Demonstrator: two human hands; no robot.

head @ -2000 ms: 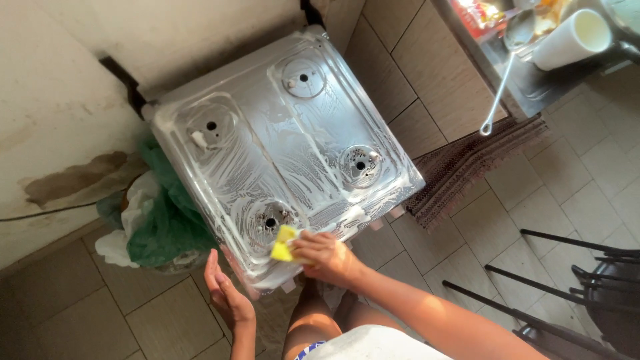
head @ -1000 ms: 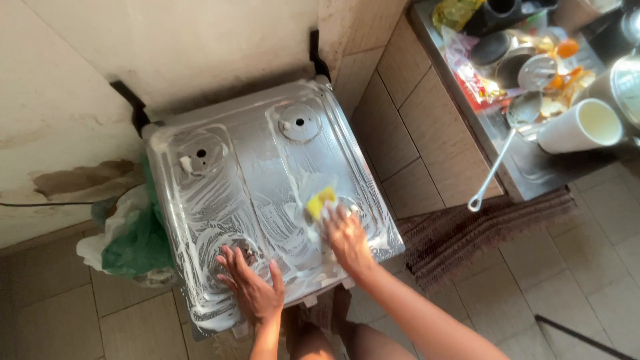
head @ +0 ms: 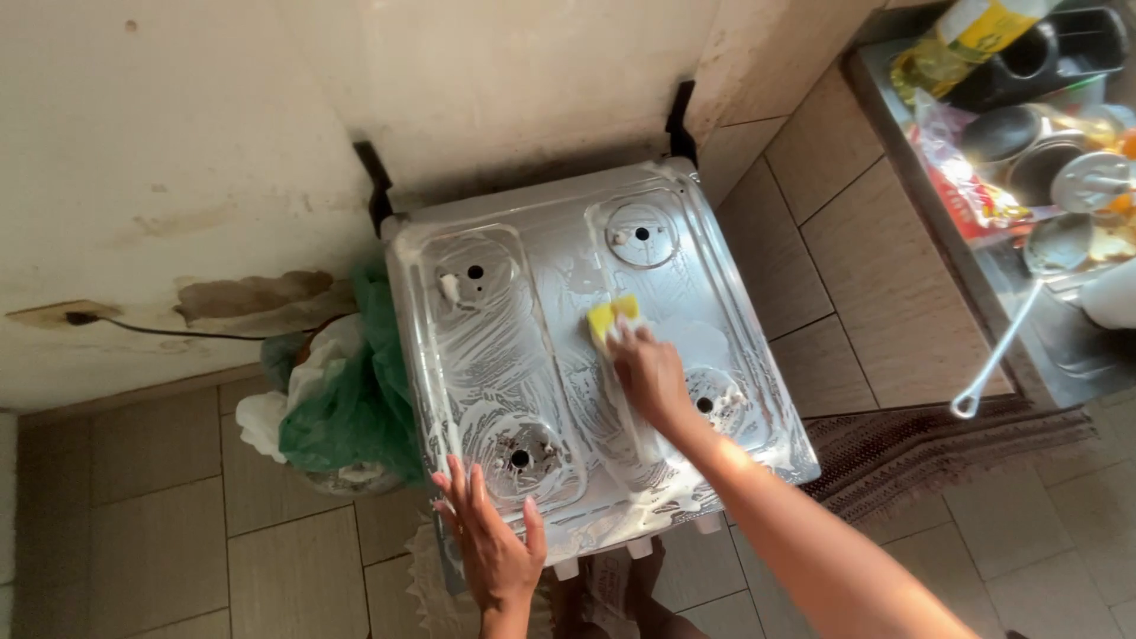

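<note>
My right hand (head: 650,371) presses a yellow sponge (head: 612,315) onto the middle of a metal stovetop (head: 555,293), between the two right burner wells and the centre. White suds streak much of the metal, thickest on the left half and along the front. Four round burner wells with dark centre holes show; dark specks lie around the front left one (head: 520,458) and the front right one (head: 705,405). My left hand (head: 493,541) rests with spread fingers at the stove's front left corner, holding nothing. White knobs (head: 639,547) stick out below the front edge.
Right of the stove, a counter with a metal sink (head: 1092,355) bears stacked dishes, a ladle (head: 998,355) jutting over its edge and a bottle of yellow liquid (head: 958,44). Green and white plastic bags (head: 346,417) stand at left. A black cord (head: 195,334) runs to the wall. A woven rug (head: 923,461) lies at right.
My right hand has moved the sponge from the front edge onto the right side, then back toward the stovetop's middle. My left hand has shifted from the front left burner well to the front left corner.
</note>
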